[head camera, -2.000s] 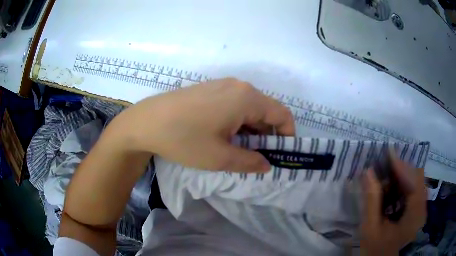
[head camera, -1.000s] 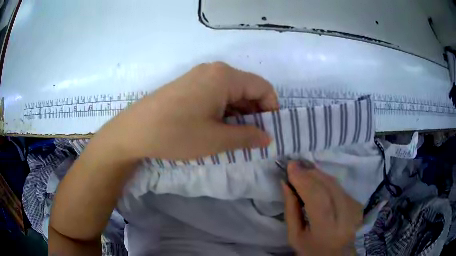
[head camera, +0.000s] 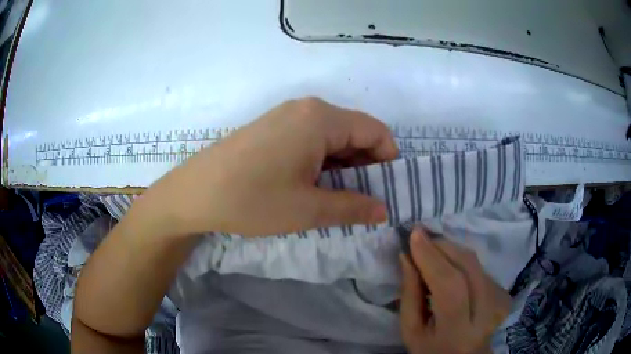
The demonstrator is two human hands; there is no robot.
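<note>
The striped waistband (head camera: 450, 181) lies along the table's front edge, its end at the right. My left hand (head camera: 277, 173) pinches it between thumb and fingers near its middle. The white lining (head camera: 277, 257) hangs gathered below the band. My right hand (head camera: 450, 297) is just under the band, right of my left thumb. It holds small dark snips (head camera: 405, 238), mostly hidden by the fingers, with the tip at the band's lower edge. A white care label (head camera: 569, 207) and a thin black loop (head camera: 533, 214) show near the band's right end.
A printed ruler (head camera: 104, 149) runs along the front of the white table (head camera: 166, 69). The machine bed (head camera: 443, 21) with its dark chipped outline is at the top right. Striped cloth (head camera: 66, 242) lies below the table at the left, and more striped cloth (head camera: 588, 304) at the right.
Since two seconds ago the black brand label has gone from view and my right hand has moved left along the band. In the last second both hands shifted only slightly, right and down.
</note>
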